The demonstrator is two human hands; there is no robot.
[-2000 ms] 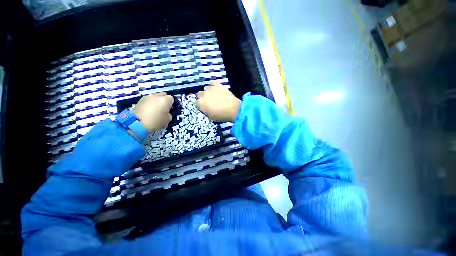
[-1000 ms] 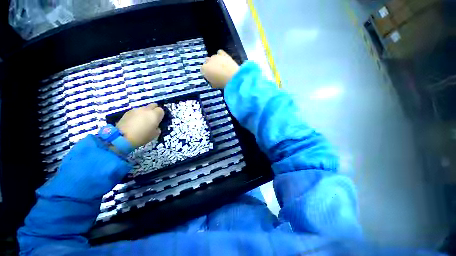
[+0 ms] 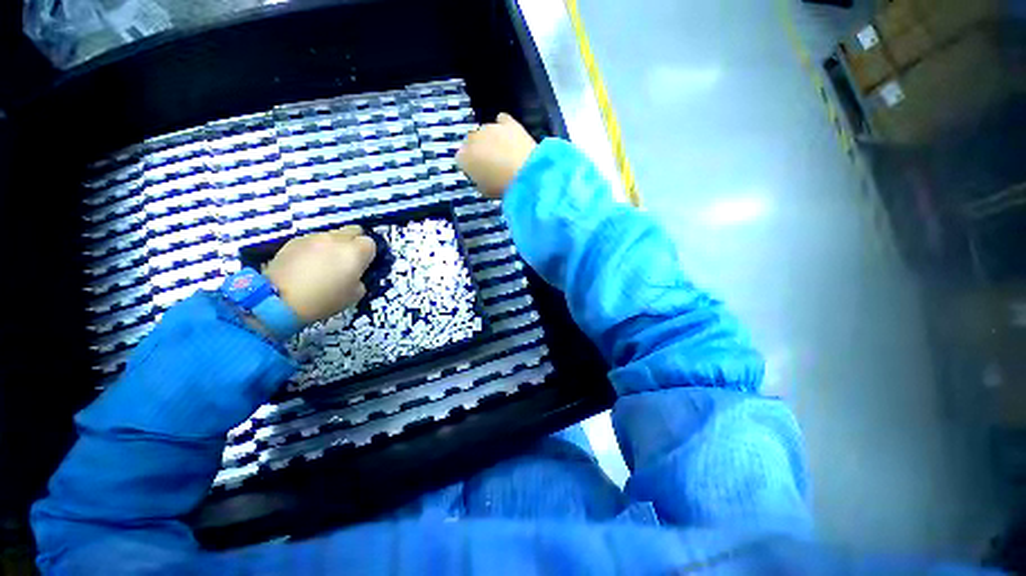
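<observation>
The small black parts tray (image 3: 388,369) lies on close rows of silver-white strips (image 3: 338,141). Small white loose pieces (image 3: 433,287) are heaped in it, mostly at its right and front. My left hand (image 3: 321,273), with a blue wrist strap, is over the tray's left part with fingers curled; what its fingertips hold cannot be made out. My right hand (image 3: 495,155) is over the right ends of the strips, behind and right of the small tray. Its fingers are bent and their tips are hidden, so I cannot tell if it holds a piece.
The large black tray's deep rim (image 3: 542,84) surrounds the strips. Crumpled clear plastic (image 3: 96,25) lies beyond it at the top left. A grey floor with a yellow line (image 3: 605,107) is to the right, with cardboard cartons (image 3: 917,45) at the far right.
My right hand has moved from the small tray up and back to the strips' right ends. My left hand has stayed over the small tray. The view has shifted slightly.
</observation>
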